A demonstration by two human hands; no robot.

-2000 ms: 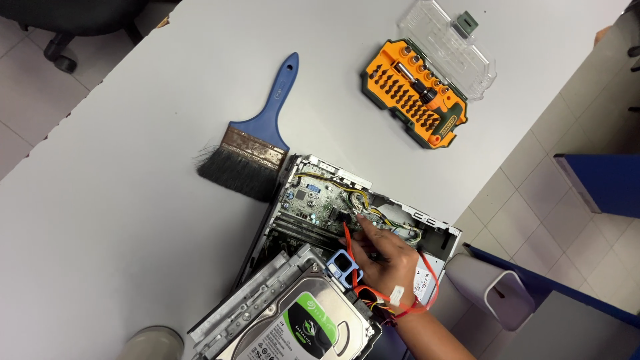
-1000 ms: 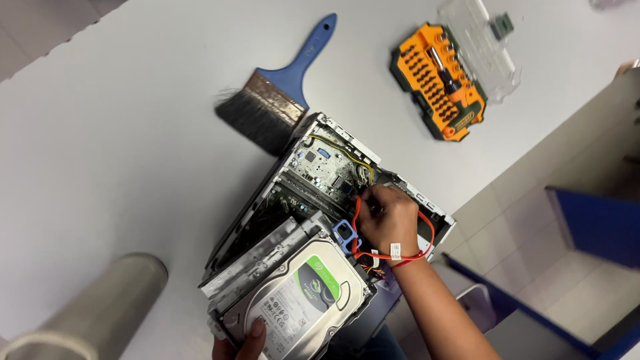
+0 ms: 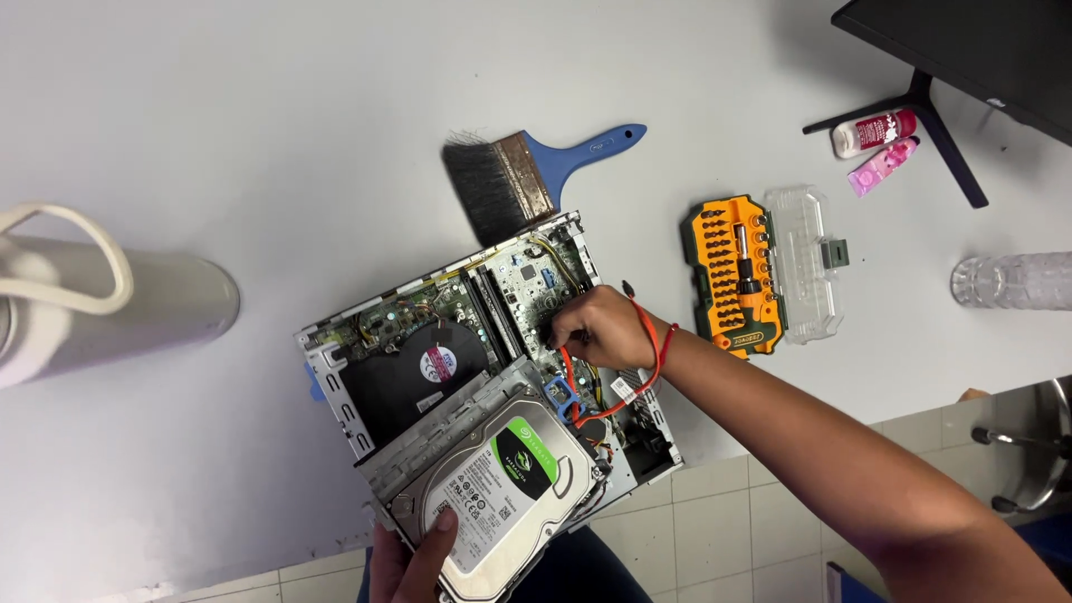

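An opened desktop computer case point(image 3: 394, 289) lies on the table, its motherboard point(image 3: 536, 276) and black blower fan point(image 3: 419, 368) exposed. My right hand point(image 3: 607, 327) is inside over the motherboard, fingertips pinched on an end of a red SATA cable point(image 3: 615, 409); the connector there is mostly hidden. The cable loops past my wrist, and its other black plug hangs loose above it. My left hand point(image 3: 423, 557) grips the near corner of the metal drive bracket point(image 3: 444, 419) with a Seagate hard drive point(image 3: 502, 494) in it, thumb on the drive. The bracket sits tilted over the case.
A wide paintbrush point(image 3: 536, 172) with a blue handle lies against the case's far edge. Right of it is an open orange screwdriver bit set point(image 3: 733, 276). A large bottle point(image 3: 159, 301) lies at left. A monitor stand point(image 3: 930, 109), small tubes and a clear bottle point(image 3: 1013, 280) are at right.
My left hand, out of view two seconds ago, now holds the drive bracket. My right hand stays inside the case with the red cable. The view has turned and shifted.
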